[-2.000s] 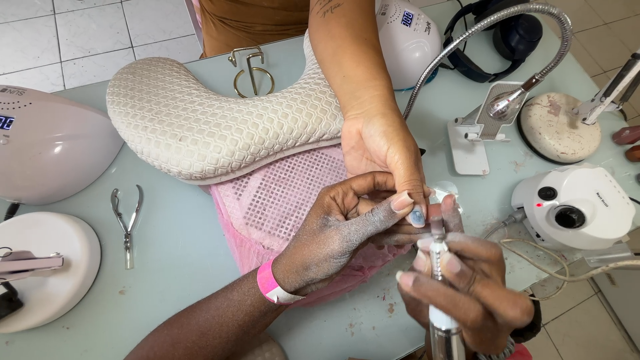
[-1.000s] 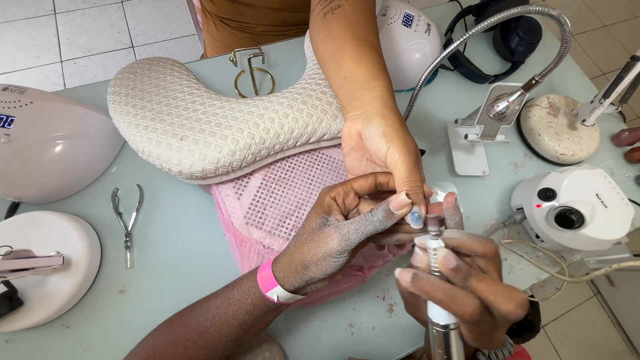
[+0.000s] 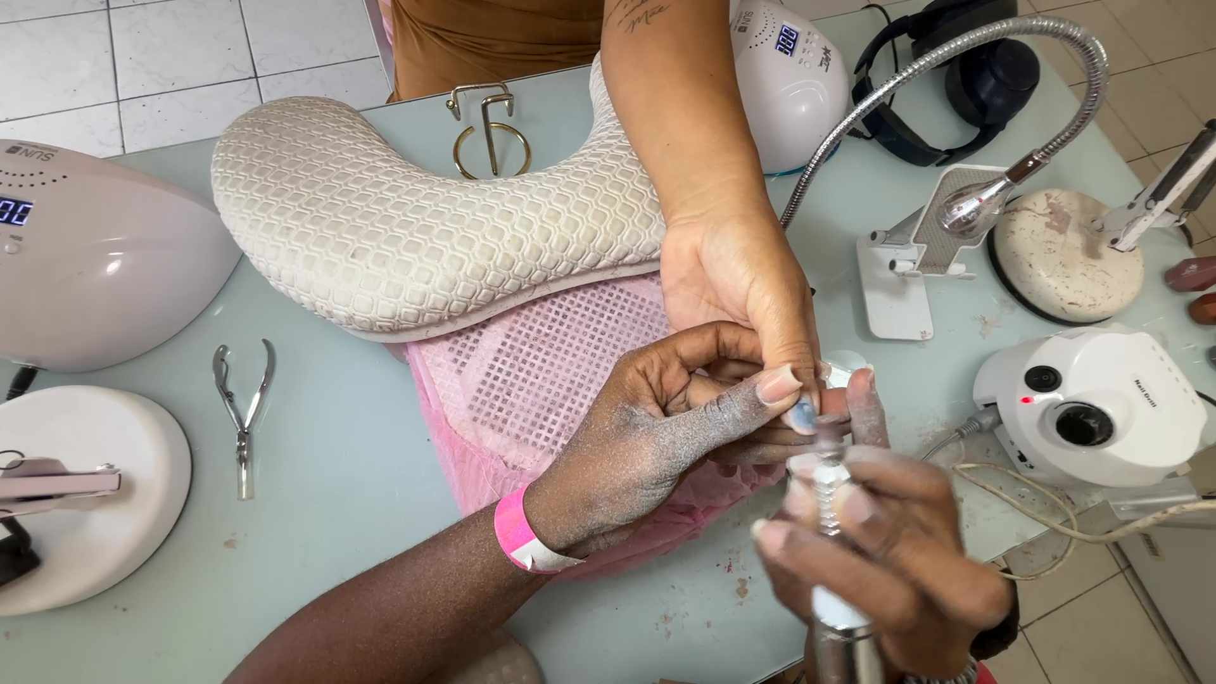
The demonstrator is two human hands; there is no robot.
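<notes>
My left hand [image 3: 655, 427], dusted with pale powder and wearing a pink wristband [image 3: 518, 532], grips the thumb of another person's hand [image 3: 736, 271]. That thumb's nail [image 3: 801, 415] looks bluish. In my right hand [image 3: 883, 541] is a white and silver nail drill handpiece [image 3: 841, 608], its blurred bit at the tip of the nail; whether they touch I cannot tell. The other person's forearm lies across a cream textured armrest cushion [image 3: 437, 228]. Beneath the hands is a dust collector grille [image 3: 541, 361] with pink mesh fabric around it.
Cuticle nippers [image 3: 245, 418] lie on the glass table at left, near a nail lamp [image 3: 104, 256] and a round white base [image 3: 85, 503]. On the right stand the nail drill's control box [image 3: 1092, 404] with cables, a phone stand [image 3: 898, 285], a gooseneck lamp [image 3: 1054, 38] and headphones [image 3: 988, 76].
</notes>
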